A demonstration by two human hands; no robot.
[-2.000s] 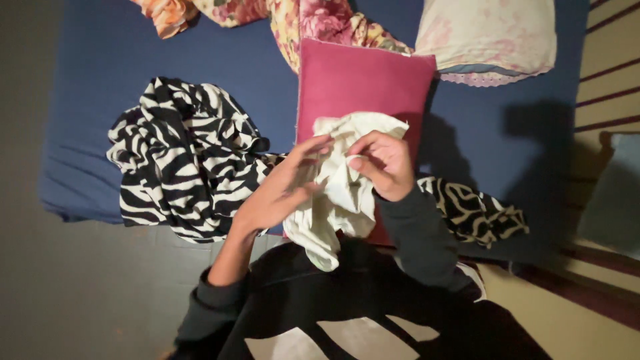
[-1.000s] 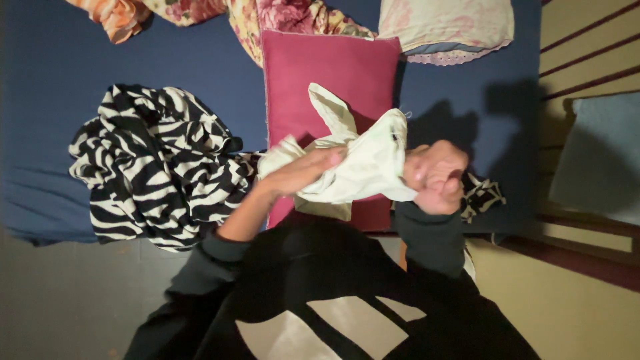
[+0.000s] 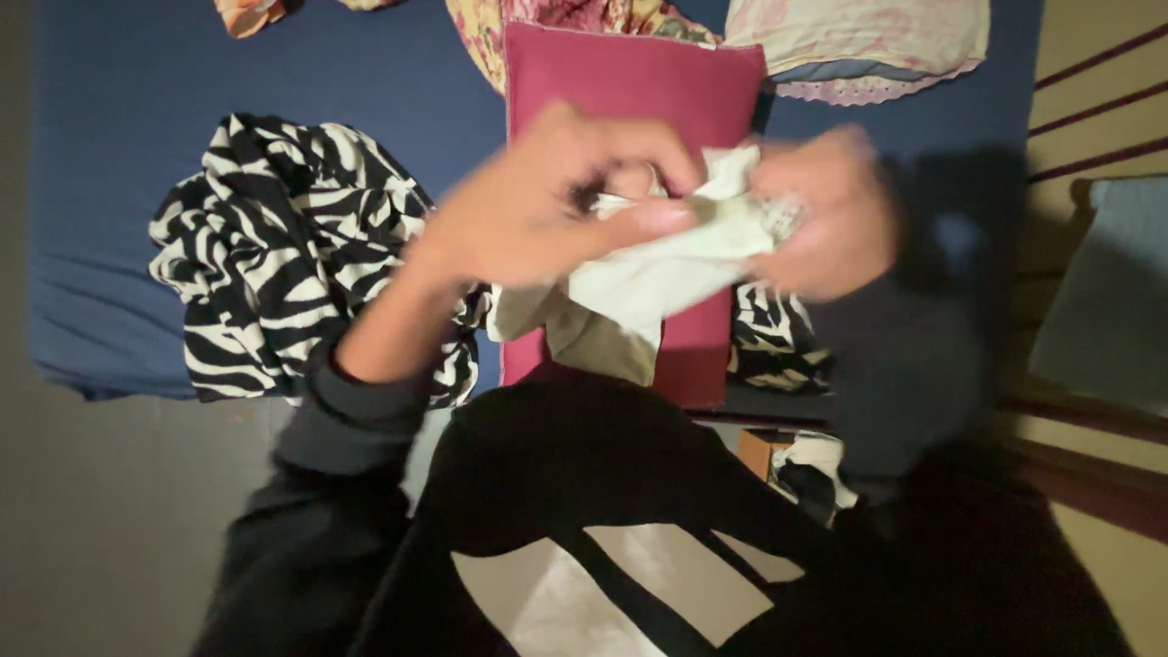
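Note:
Above a magenta cushion (image 3: 630,87) I hold a crumpled white cloth garment (image 3: 662,274). My left hand (image 3: 557,205) curls around its left part, thumb and fingers bent toward each other. Blurred by motion, my right hand (image 3: 826,214) grips the cloth's right end. A loose part of the cloth hangs below my hands over the cushion. Just left of my left wrist lies a black-and-white zebra-patterned cloth (image 3: 283,265) in a heap. The cloth's exact kind cannot be told.
A blue-sheeted bed (image 3: 383,59) carries it all. A pale pink pillow (image 3: 849,36) lies back right, floral fabric (image 3: 584,16) behind the cushion. Another patterned cloth (image 3: 776,338) sits beside the cushion. At the right, a grey-blue cloth (image 3: 1113,292) hangs by dark rails (image 3: 1109,96).
My left hand, flat against the white cloth a second ago, is now curled around it and raised. The cloth has been bunched and turned between my hands.

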